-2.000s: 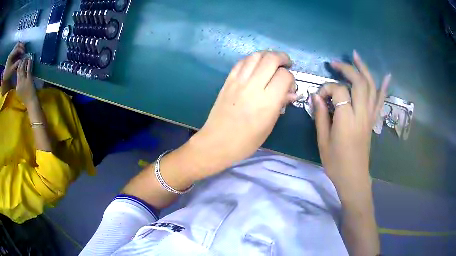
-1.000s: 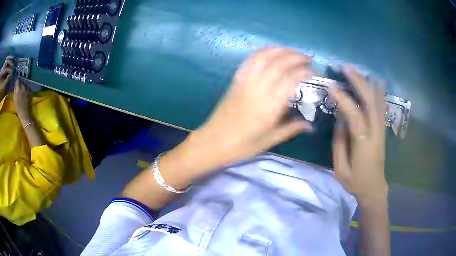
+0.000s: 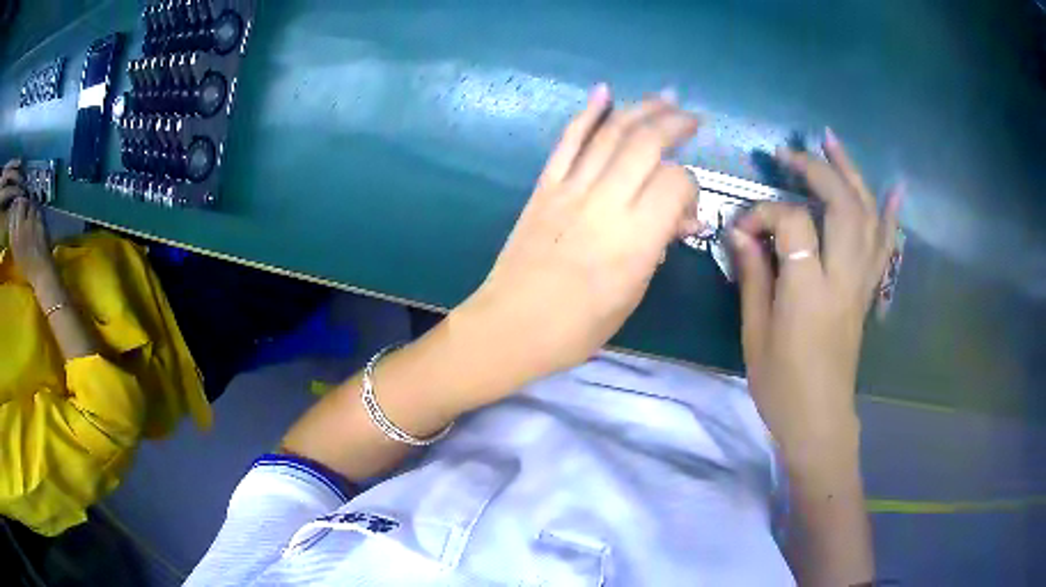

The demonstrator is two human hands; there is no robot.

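Note:
A white strip with black outlines point(image 3: 719, 206) lies at the bench's front edge, partly hidden by both hands. Its right end shows beyond my right hand's fingers. My left hand point(image 3: 608, 218) covers its left part, with thumb and index finger pinched at a unit and the other fingers raised. My right hand point(image 3: 809, 247), with a ring, has its thumb and index finger pinched at the strip just right of my left fingertips. Any small part under the fingertips is too hidden to tell.
Loaded dark strips with round parts point(image 3: 178, 103) lie at the left of the green bench point(image 3: 379, 149). A black slab with a white patch point(image 3: 94, 109) lies beside them. At far left a person in yellow point(image 3: 103, 355) has hands at a small strip point(image 3: 40, 181).
My hands moved apart and blurred a second ago; now they are close together again with fingertips pinched at the strip. Less of the strip's right end shows. The whole view has shifted slightly.

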